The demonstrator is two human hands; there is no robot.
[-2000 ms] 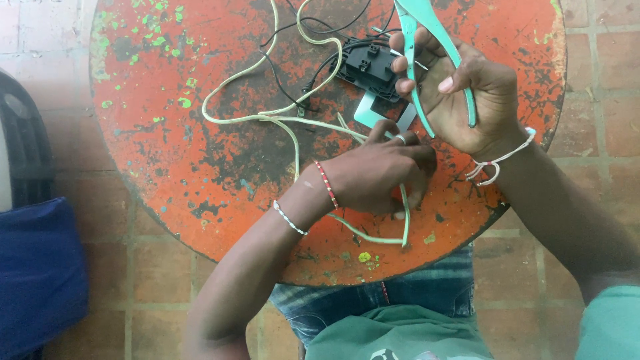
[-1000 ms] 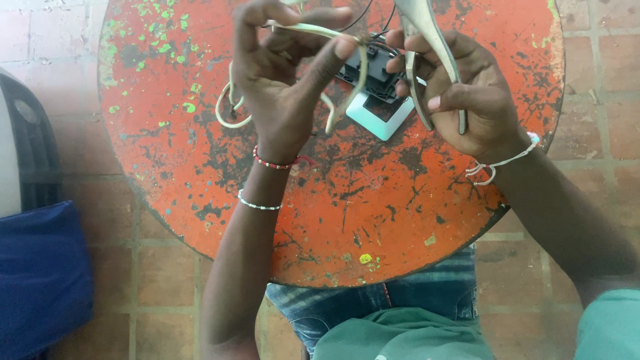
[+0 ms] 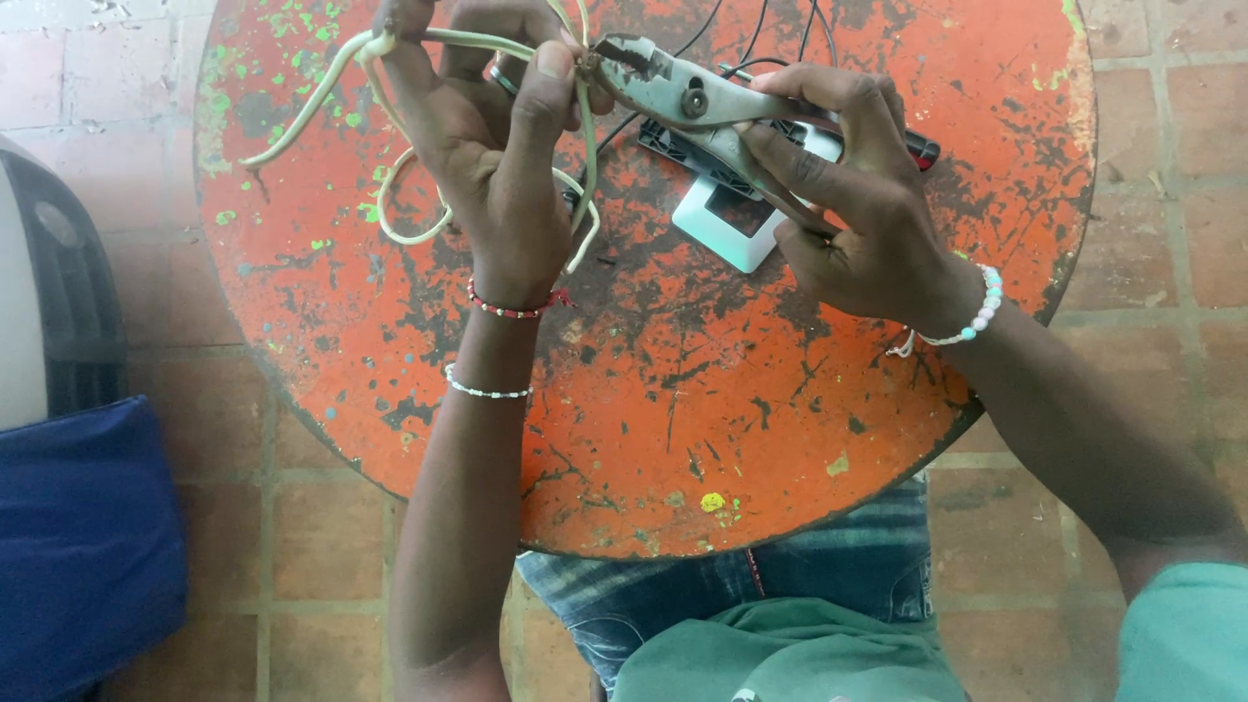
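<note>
My left hand (image 3: 497, 146) pinches a pale insulated electrical cable (image 3: 478, 41) between thumb and fingers, near the top of the view. Loops of the cable hang around that hand. In my right hand (image 3: 858, 195) is a pair of metal slip-joint pliers (image 3: 692, 102), its fingers round the handles. The jaw tips meet the cable at a darker spot beside my left thumb. Whether they bite on it cannot be told. Below the pliers a white plastic frame (image 3: 726, 229) lies on the table, against a black plastic housing (image 3: 673, 146) that the pliers partly cover.
The round table (image 3: 624, 390) has worn orange paint. Thin black wires (image 3: 756, 34) run across its far part. A red and black tool end (image 3: 921, 149) shows behind my right hand. At the left, off the table, are a dark chair-like object (image 3: 68, 253) and blue fabric (image 3: 88, 517).
My left hand has risen from the table with the cable. The pliers, upright in my right hand before, now point left with their jaws at the cable.
</note>
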